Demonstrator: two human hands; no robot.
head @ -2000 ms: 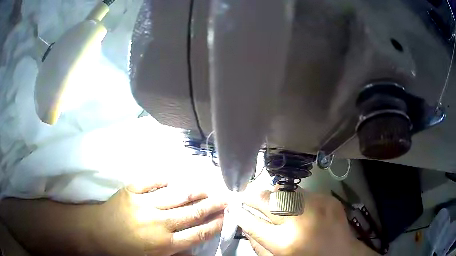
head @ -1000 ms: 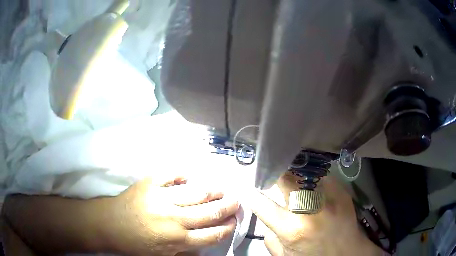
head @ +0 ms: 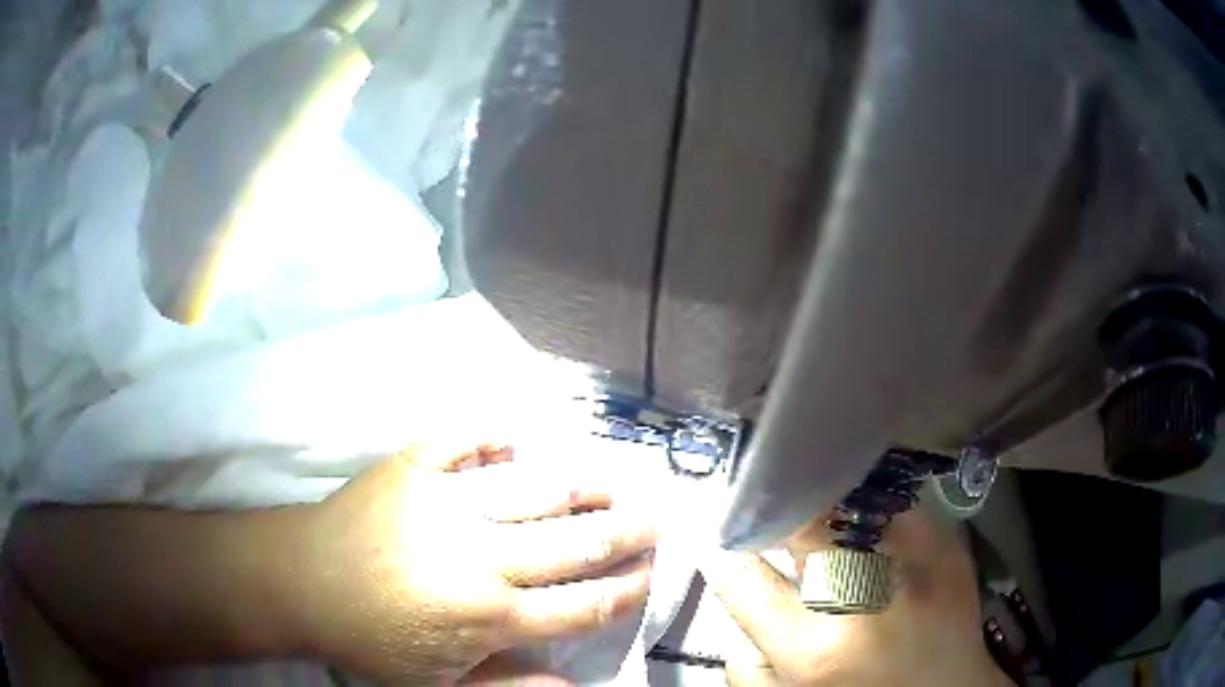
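White fabric [head: 269, 403] lies heaped at the left and runs under both hands, washed out by glare near the needle area. My left hand [head: 484, 577] lies flat on the fabric, its fingertips pressing it just below the machine head. My right hand [head: 860, 611] is at the fabric's right edge, its fingertips close to the left fingertips, partly hidden behind the tension knob [head: 849, 578]. Whether it pinches the fabric is unclear. The sewing machine head [head: 605, 201] fills the upper frame. Small metal parts [head: 692, 446] show below it; the needle is lost in glare.
A lit lamp [head: 249, 175] hangs over the fabric at upper left. A dark round knob [head: 1158, 383] is on the head at right. Red-and-dark scissor handles [head: 1010, 624] lie beside my right hand, next to a flat dark piece [head: 1108, 564].
The view has shifted, so the machine head and knobs sit further right. Both hands stay at the fabric below the head, and the fabric strip between them has changed shape slightly.
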